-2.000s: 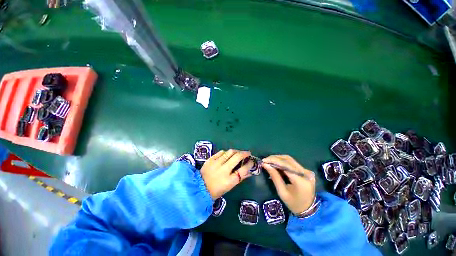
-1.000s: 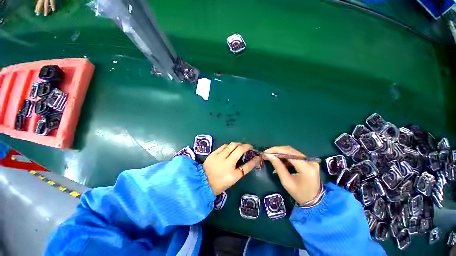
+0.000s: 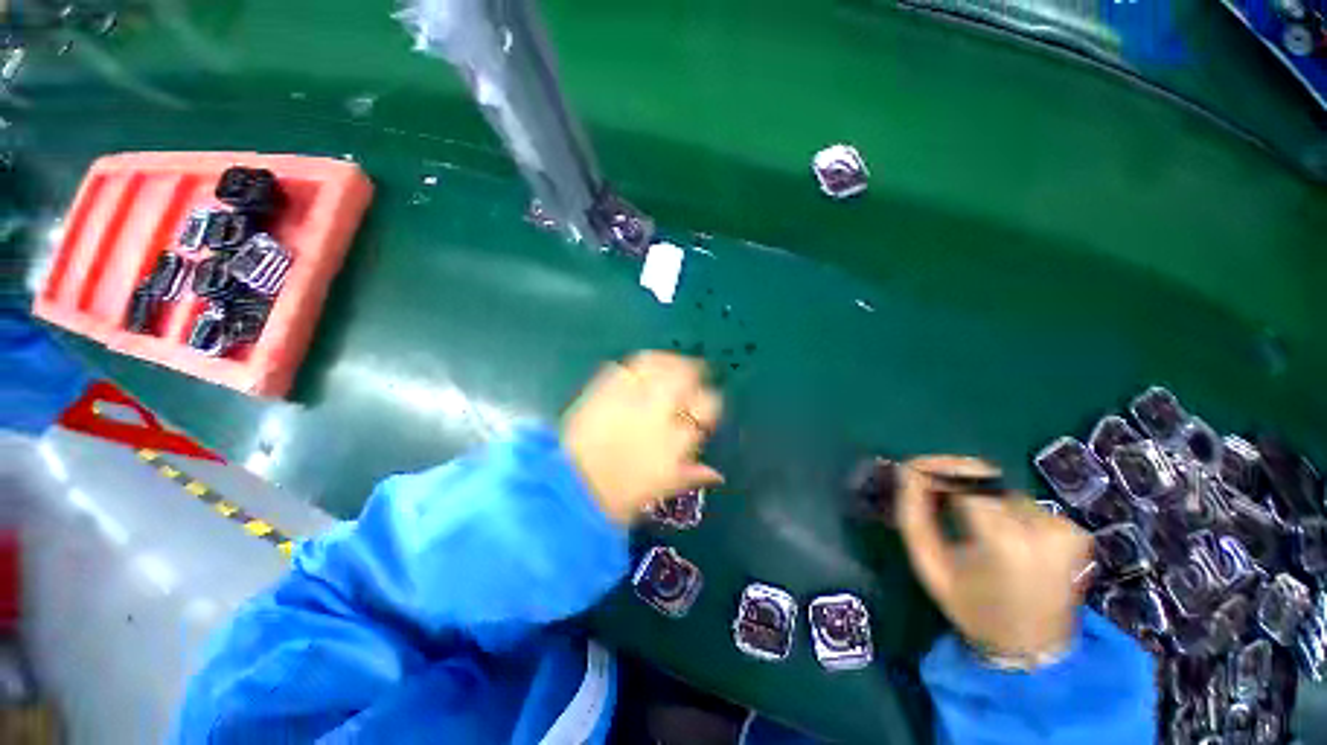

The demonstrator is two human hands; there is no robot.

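My left hand (image 3: 640, 429) is blurred, with thumb and fingers apart and nothing visible in it, over the green surface. My right hand (image 3: 1004, 553) is also blurred and grips a slim dark tool, perhaps tweezers (image 3: 966, 482). A dark blurred watch-style housing (image 3: 876, 489) is at its fingertips; whether it is held or lies on the bench is unclear. Loose housings (image 3: 766, 622) lie near my body, one partly covered by my left hand. A large housing pile (image 3: 1215, 531) is at right. Small black specks (image 3: 729, 349) lie ahead of my left hand.
A salmon-pink tray (image 3: 323, 262) with black parts stands at left. A plastic-wrapped post (image 3: 531, 124) rises at upper centre, with a white patch (image 3: 662, 272) at its foot. One housing (image 3: 840, 172) lies farther away on green. A grey surface with yellow-black tape (image 3: 218, 504) is at lower left.
My hands have moved apart: the left away from the housing, the right rightward with the tool. The view has shifted, so the tray and post appear farther right.
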